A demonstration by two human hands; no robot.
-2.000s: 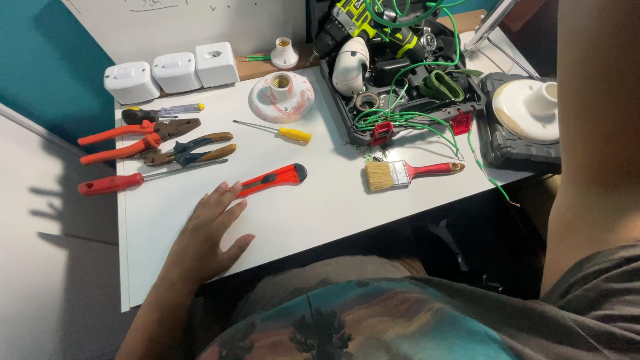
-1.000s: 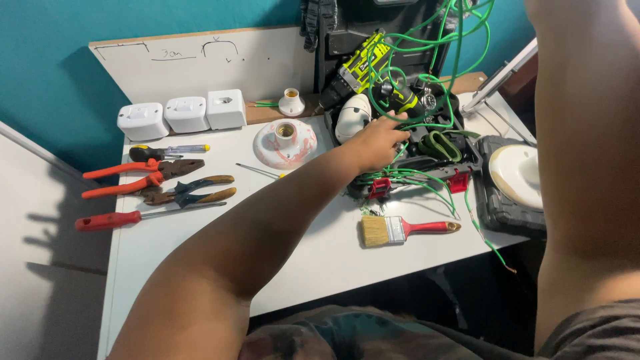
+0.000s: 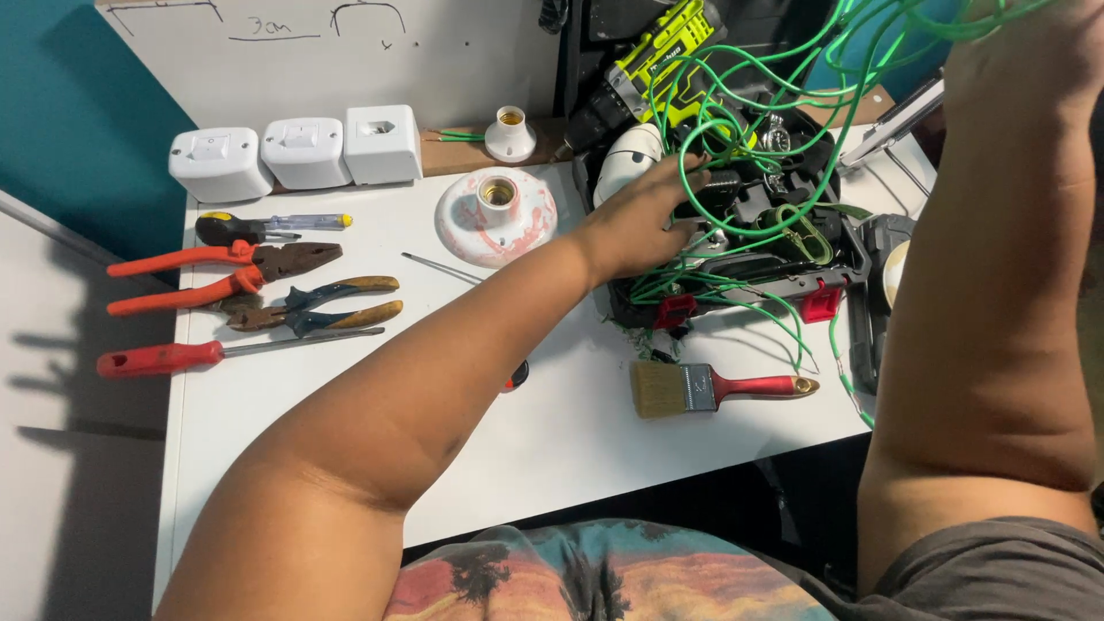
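Note:
My left hand (image 3: 647, 216) reaches into the black tool case (image 3: 759, 289), its fingers among loops of green wire (image 3: 776, 228); whether they grip any of it is hidden. Beside that hand lie a white rounded device (image 3: 628, 164) and a lime-green cordless drill (image 3: 668, 65). My right hand (image 3: 1031, 47) is raised at the top right corner, partly cut off, with green wire running across it from the case. A green strap (image 3: 802, 235) lies in the case's right part. Red latches (image 3: 675, 310) sit on its front edge.
Pliers with orange handles (image 3: 185, 280), a second pair of pliers (image 3: 336, 306), a red screwdriver (image 3: 164, 358) and white switch boxes (image 3: 220, 164) are on the left. Lamp holders (image 3: 498, 216) stand mid-table. A paintbrush (image 3: 690, 388) lies near the front edge. My left forearm partly covers a utility knife (image 3: 517, 376).
My left hand has moved from beside the red utility knife to the tool case on the right. The green wire loops have been lifted and spread toward the upper right.

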